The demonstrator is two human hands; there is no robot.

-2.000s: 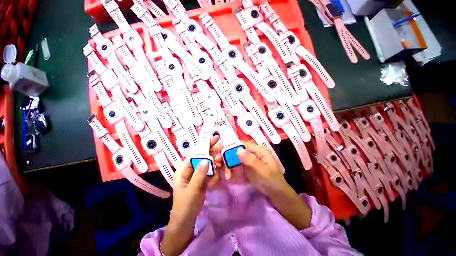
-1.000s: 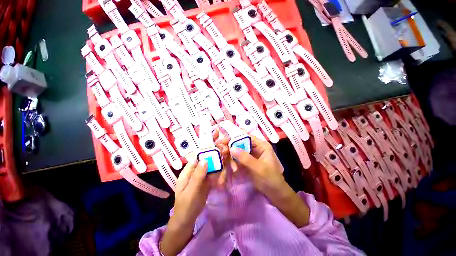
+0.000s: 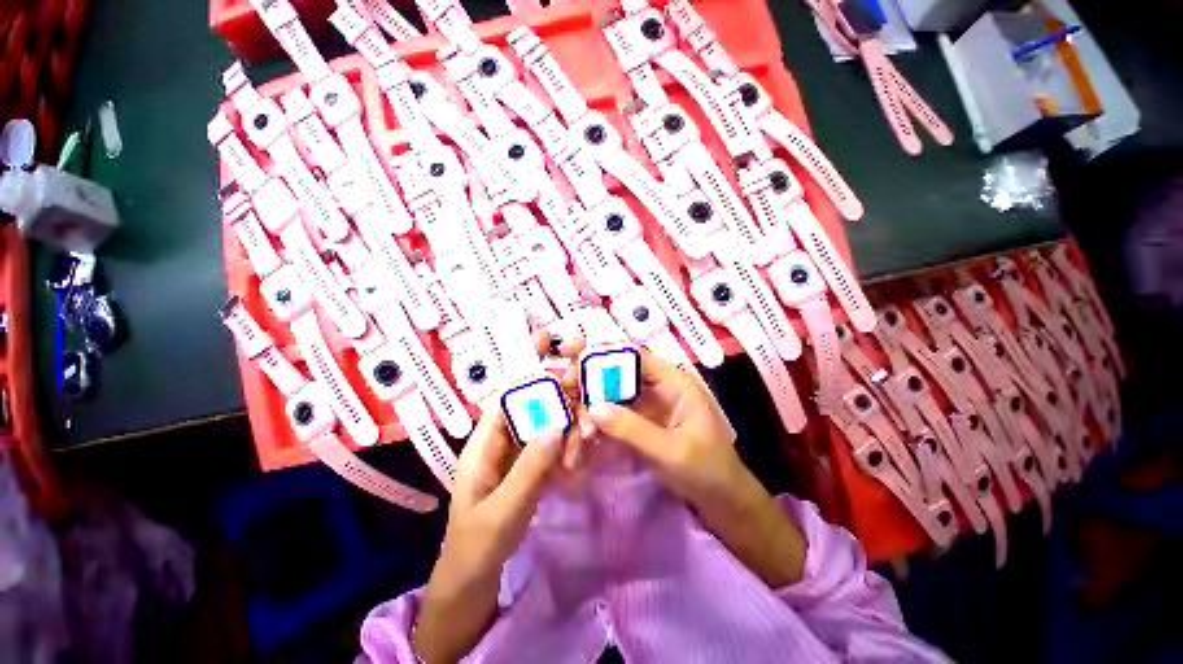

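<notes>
My left hand (image 3: pixel 500 470) holds a square smartwatch (image 3: pixel 536 411), its screen facing up and lit white with a blue patch. My right hand (image 3: pixel 668 422) holds a second smartwatch (image 3: pixel 610 378) beside it, slightly higher, with a similar white and blue screen. Both thumbs are at the lower edges of the screens. The pale straps run away from me and merge in glare with the watches behind. The red compartment tray (image 3: pixel 276 422) in front holds rows of pink-strapped watches lying back up, with dark round sensor windows.
A second red tray of pink watches (image 3: pixel 882 525) is at the lower right. A white bottle (image 3: pixel 65 208) and small dark pieces (image 3: pixel 88 324) lie left. An open box (image 3: pixel 1018 84), crumpled clear plastic (image 3: pixel 1016 184) and a pink-strapped watch (image 3: pixel 895 97) are at the right rear.
Both screens have gone from mostly blue to white with a blue patch. The thumbs have moved off the screen middles to the lower edges. The watch in my right hand is turned more upright.
</notes>
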